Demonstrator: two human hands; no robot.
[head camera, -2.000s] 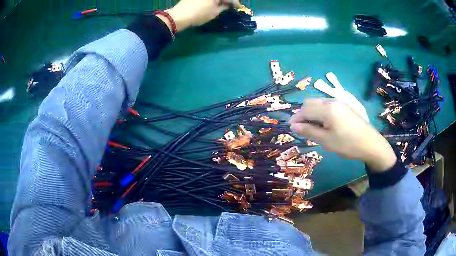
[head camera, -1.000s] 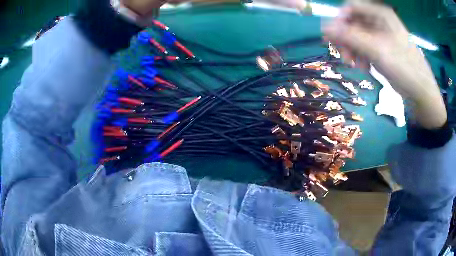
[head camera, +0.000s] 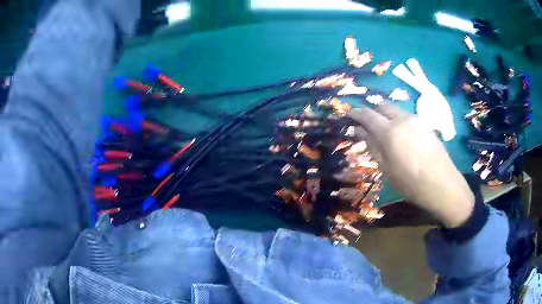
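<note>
A bundle of black cable leads (head camera: 238, 157) lies across the green tabletop (head camera: 249, 50). Blue connectors (head camera: 151, 74) with red sleeve sections (head camera: 116, 155) are at its left end. Copper terminals (head camera: 356, 160) are at its right end. My right hand (head camera: 410, 154) is over the right edge of the copper ends, its fingertips near the upper terminals; whether it grips one is blurred. My left hand is out of the picture; only its sleeve (head camera: 47, 107) shows at the left, reaching past the top edge.
A white glove (head camera: 437, 107) lies right of the copper ends. A mixed pile (head camera: 493, 119) of black pieces with copper and some blue is at the far right. An open cardboard box (head camera: 392, 258) is below the table edge. The far strip reflects bright light.
My left hand has left the picture at the upper left. My right hand has come down from the far side onto the copper ends. The view has shifted, showing the right-hand pile again.
</note>
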